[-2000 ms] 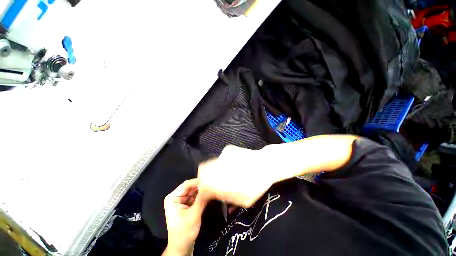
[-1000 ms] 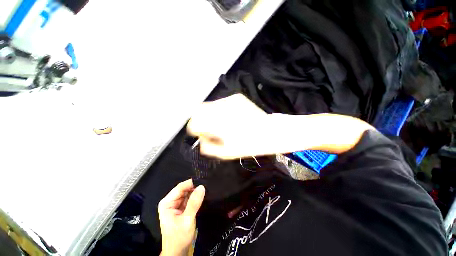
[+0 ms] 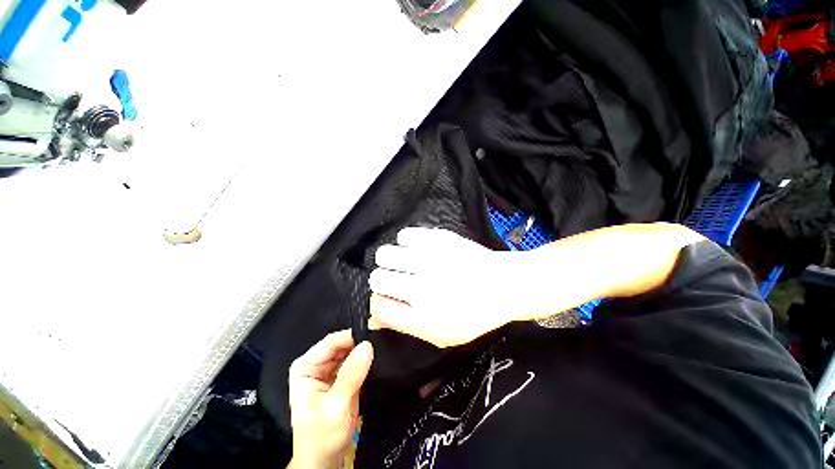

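A black garment piece (image 3: 439, 197) with a finely ribbed part lies over my lap beside the table edge. My left hand (image 3: 328, 380), low in the view, pinches its narrow folded edge between thumb and fingers. My right hand (image 3: 430, 284) comes in from the right, just above my left hand, back of the hand up. Its fingers are bent onto the same garment close to the left fingertips. Its thumb and anything under the palm are hidden.
The white table (image 3: 275, 119) fills the left, with a worn grey edge. A sewing machine (image 3: 55, 119) stands upper left; a small tan curved piece (image 3: 182, 236) lies on the table. Black garments (image 3: 641, 110) and a blue mesh crate (image 3: 725, 209) are on the right.
My right hand first swung up off the left hand, a thin glint at its fingertips, then came back down onto the garment. My left hand keeps its pinch nearly in place.
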